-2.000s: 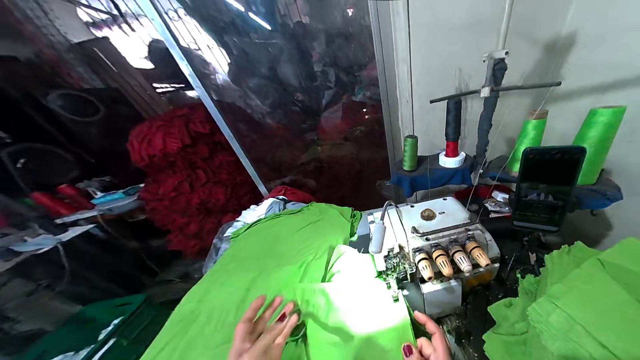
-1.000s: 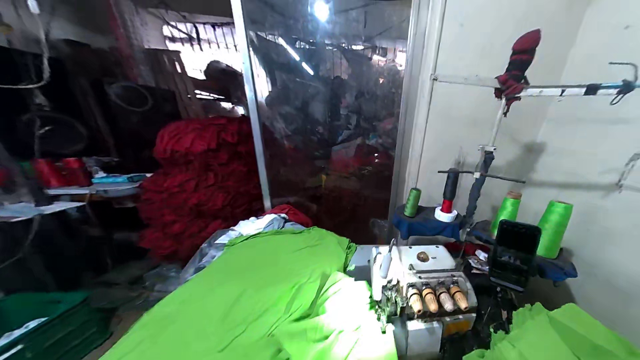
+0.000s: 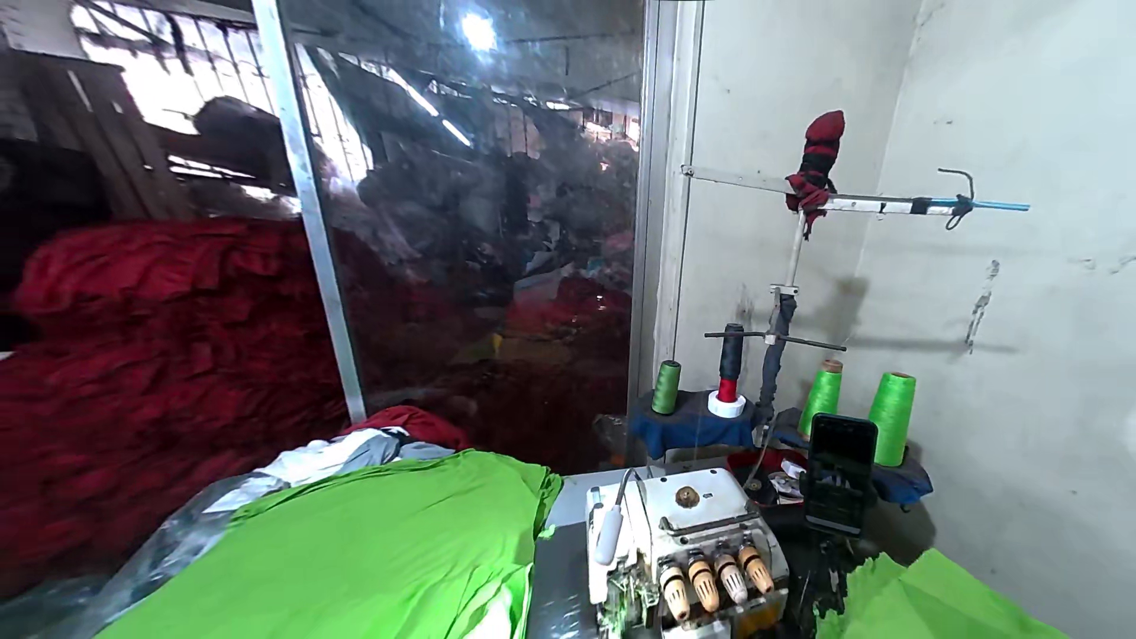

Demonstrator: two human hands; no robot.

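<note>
Neither of my hands shows in the head view now. An overlock sewing machine (image 3: 701, 506) with several tension knobs stands at the bottom centre-right. Bright green fabric (image 3: 382, 541) lies spread to its left, and more green fabric (image 3: 941, 599) lies at the lower right. Behind the machine are a small green thread spool (image 3: 666, 388), a dark and red spool (image 3: 729, 364) on a white base, and two large bright green thread cones (image 3: 892, 419) (image 3: 821, 398). A phone (image 3: 840, 473) is held upright just right of the machine.
A large heap of dark red fabric (image 3: 177, 399) fills the left. A glass panel with a metal frame post (image 3: 311, 213) stands behind the table. The thread stand's pole (image 3: 774, 355) and crossbar (image 3: 879, 206) rise before the wall. White and grey cloth (image 3: 337, 457) lies behind the green fabric.
Two seconds ago both my hands were at the green fabric before the machine; they have left the view. The view has tilted upward.
</note>
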